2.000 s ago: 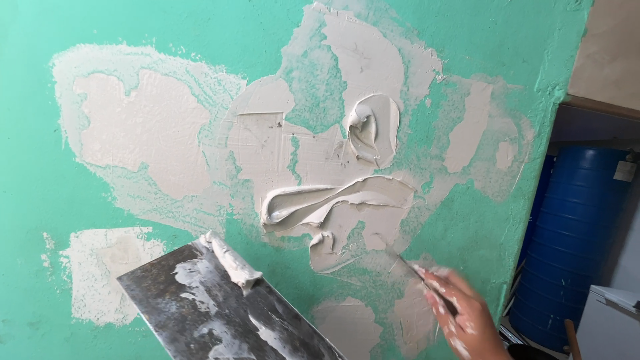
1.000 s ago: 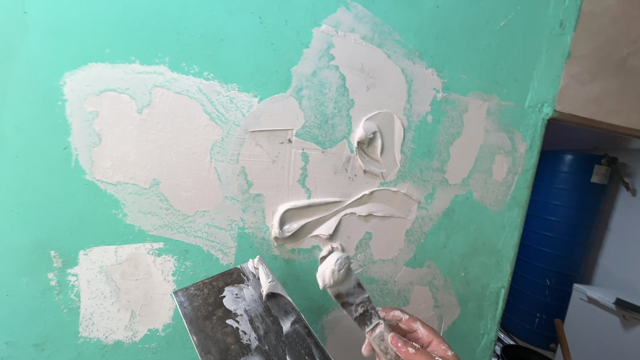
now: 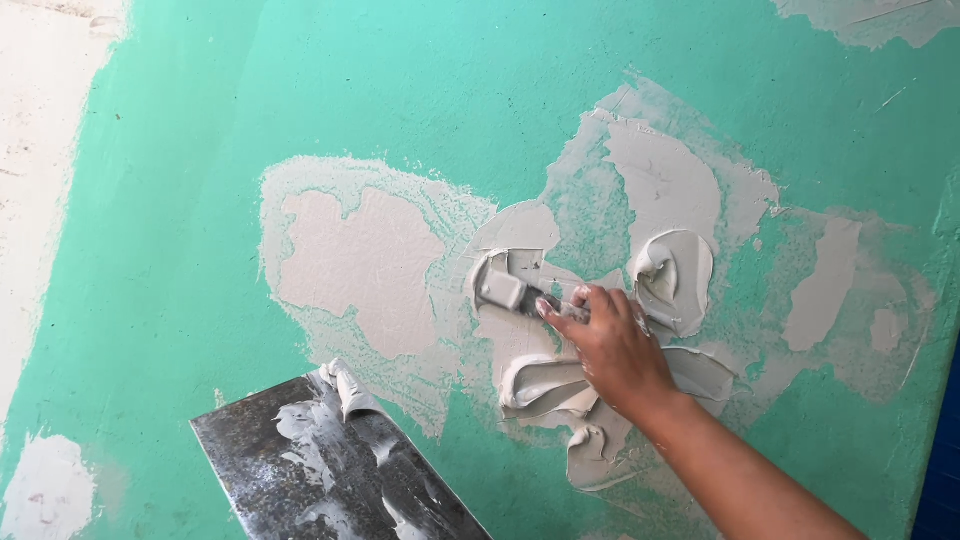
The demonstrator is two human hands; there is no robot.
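Note:
My right hand [image 3: 619,341], smeared with white compound, grips a small putty knife [image 3: 534,300] by its handle. The knife's blade, coated with wet filler, lies against a pale patch on the green wall [image 3: 360,82]. Thick wet filler [image 3: 551,382] sits in folds just below the hand, and a swirled dab [image 3: 660,277] is to its upper right. A wide metal plastering blade [image 3: 330,465] rises from the bottom edge, smeared with white, with a lump of filler [image 3: 352,390] on its upper corner. My left hand is out of view.
A dried pale filler patch [image 3: 360,262] spreads left of the knife, and smaller ones [image 3: 825,285] are to the right. A whitish unpainted strip [image 3: 37,150] runs down the far left. Part of a blue object [image 3: 941,457] shows beyond the wall's right edge.
My right hand has moved up and left, bringing the loaded putty knife from beside the wide blade onto the wall. A fresh dab shows below the long fold. The view has shifted left.

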